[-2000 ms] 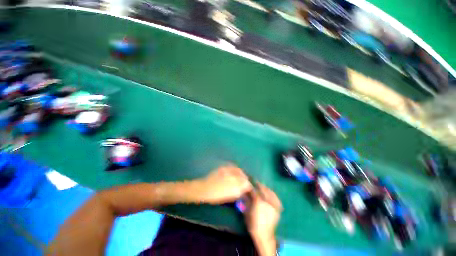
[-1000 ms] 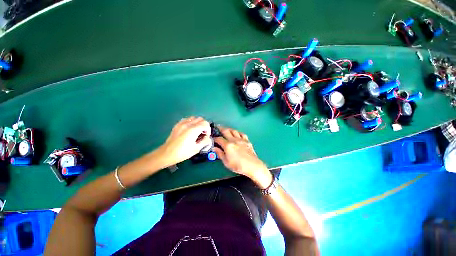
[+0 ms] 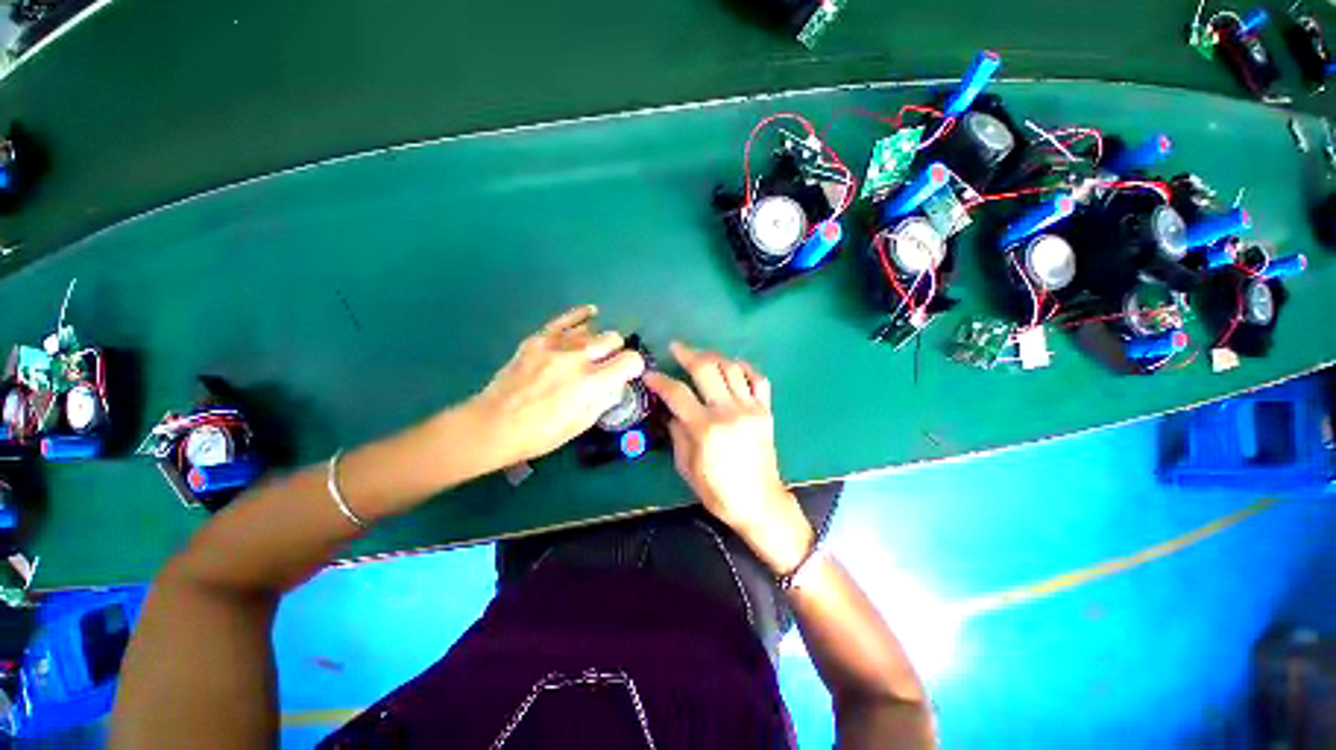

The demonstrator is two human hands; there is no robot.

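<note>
A black speaker housing (image 3: 604, 444) sits on the green bench (image 3: 440, 279) in front of me. A round silver disc (image 3: 621, 406) and the end of a blue battery (image 3: 633, 443) show in it. My left hand (image 3: 564, 384) lies over its upper left side, fingers on the housing and partly hiding it. My right hand (image 3: 718, 425) is at its right side, thumb and index finger touching the upper right edge, other fingers raised and apart. What lies under the left fingertips is hidden.
Wired housings (image 3: 775, 224) crowd the bench at right, with a loose green board (image 3: 982, 343) beside them. A few units (image 3: 208, 444) stand at left. A small pale piece (image 3: 519, 473) lies near the front edge. The conveyor (image 3: 440, 73) carries units beyond the pale edge.
The view has shifted, so the bench units sit differently in it. My right hand's fingers have spread and lifted from the housing's side. My left hand has flattened over its top.
</note>
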